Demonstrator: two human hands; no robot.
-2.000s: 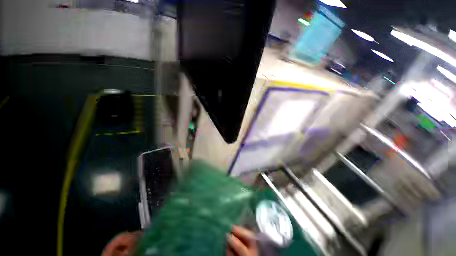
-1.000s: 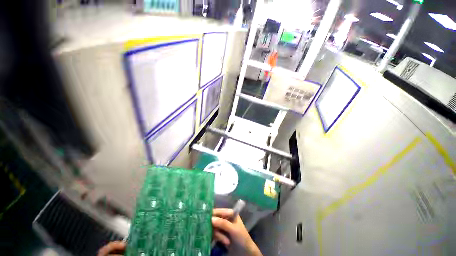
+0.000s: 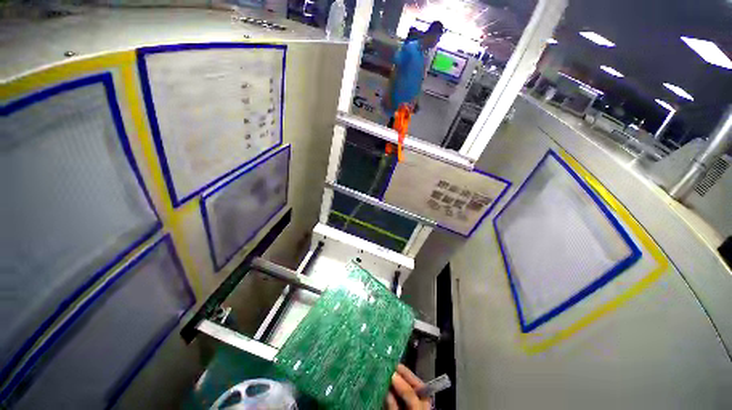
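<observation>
A green PCB panel (image 3: 349, 340) is held tilted above the conveyor rails (image 3: 237, 339), over the white plate. My right hand (image 3: 408, 389) grips the panel's lower right edge, with a slim pale stick (image 3: 436, 385) poking out to the right between the fingers. My left hand is not in view. A white component reel (image 3: 255, 395) with cut-out openings lies on the dark green surface (image 3: 229, 370) at the bottom, partly cut off by the picture's edge.
Pale machines stand on both sides, with blue-framed record sheets on the left (image 3: 217, 112) and right (image 3: 566, 240). A white frame with crossbars (image 3: 385, 210) stands ahead, bearing a posted sheet (image 3: 445, 196). A person in blue (image 3: 408, 74) stands beyond it, near a green screen.
The view has turned from the monitor and left machine to the gap between the machines. The panel has moved out over the rails. My left hand has gone out of view.
</observation>
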